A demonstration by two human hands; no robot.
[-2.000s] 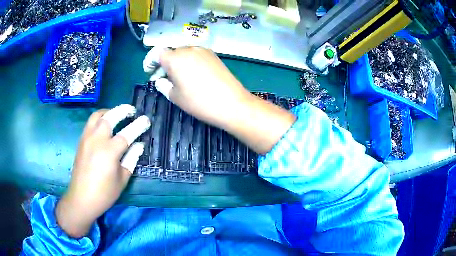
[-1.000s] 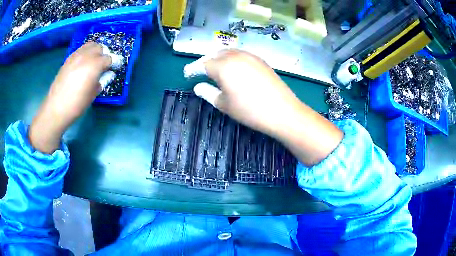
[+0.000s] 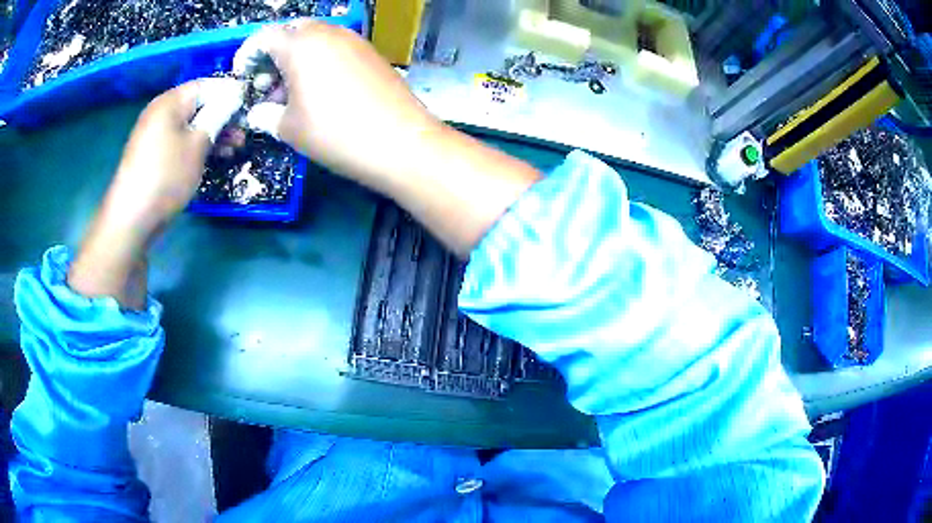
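My left hand (image 3: 164, 153) and my right hand (image 3: 327, 97), with white finger cots, meet over the small blue parts bin (image 3: 245, 211) at the left. Small dark and silvery metal pieces (image 3: 255, 90) show between the right fingertips. Blur and overlapping fingers hide whether the left fingers hold any. Black plastic housings (image 3: 393, 296) lie side by side on the green mat, partly covered by my right forearm and sleeve.
A large parts bin (image 3: 112, 77) stands behind the small one. The machine's base plate (image 3: 572, 112) is at back centre, with a yellow-black bar (image 3: 833, 117) and green button (image 3: 750, 154). Loose metal pieces (image 3: 720, 230) and two blue bins (image 3: 846, 327) are at the right.
My right hand has moved left from above the housings to meet my left hand over the small bin. The left hand first reached from the housings into that bin. The view has shifted.
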